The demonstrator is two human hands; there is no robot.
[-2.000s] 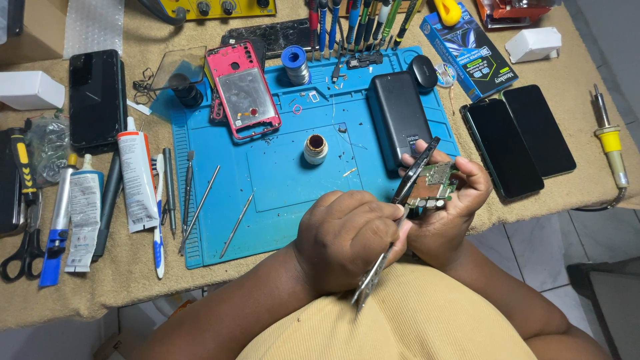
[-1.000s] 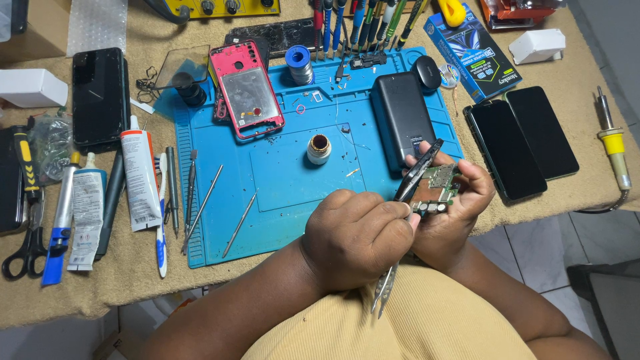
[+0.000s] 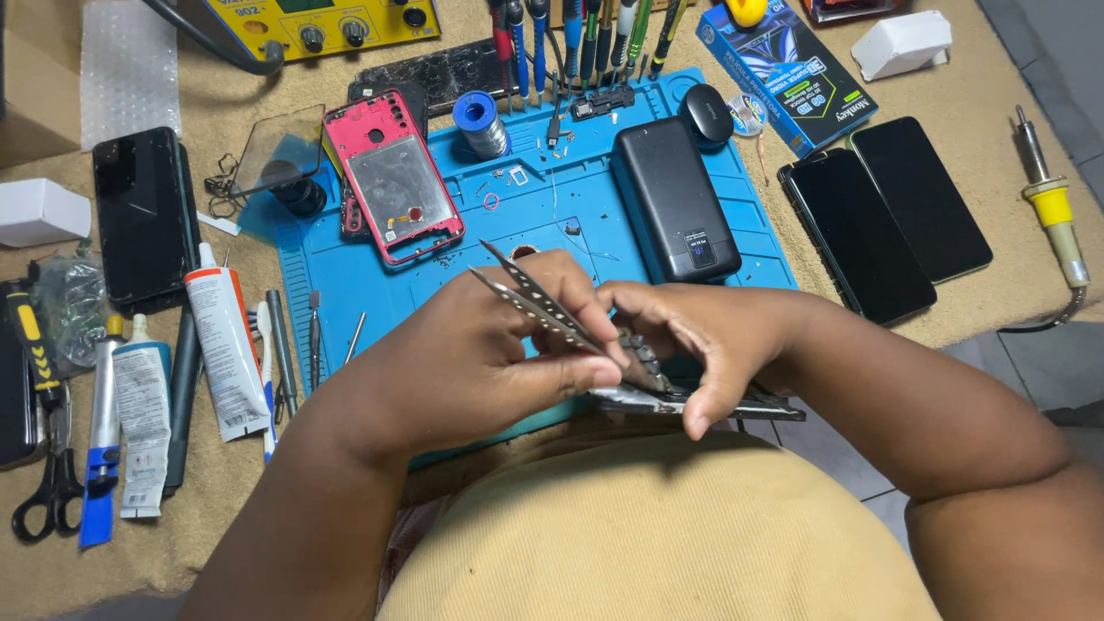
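Observation:
Metal tweezers (image 3: 545, 321) are pinched in my left hand (image 3: 483, 354), their perforated rear ends pointing up and left and apart. Their tips are hidden near a small circuit board (image 3: 638, 352), which is seen nearly edge-on between my hands. My right hand (image 3: 724, 332) grips a flat dark phone part (image 3: 763, 409) near my belly, with the thumb over its near edge. The board meets or lies just above this part; I cannot tell whether it is seated. Behind my left hand, a small round container (image 3: 523, 251) shows only its rim on the blue repair mat (image 3: 388, 297).
A black power bank (image 3: 677, 198), a pink phone frame (image 3: 388, 181) and a solder spool (image 3: 481, 125) occupy the mat. Two phones (image 3: 862, 237) and a soldering iron (image 3: 1050, 203) lie right. Tubes (image 3: 226, 345), scissors (image 3: 52, 496) and a desoldering pump (image 3: 103, 414) are left.
The tweezers' rear ends, pointing down before, now point up and left. The board has tilted from face-up to nearly edge-on, and a flat dark phone part has appeared in my right hand.

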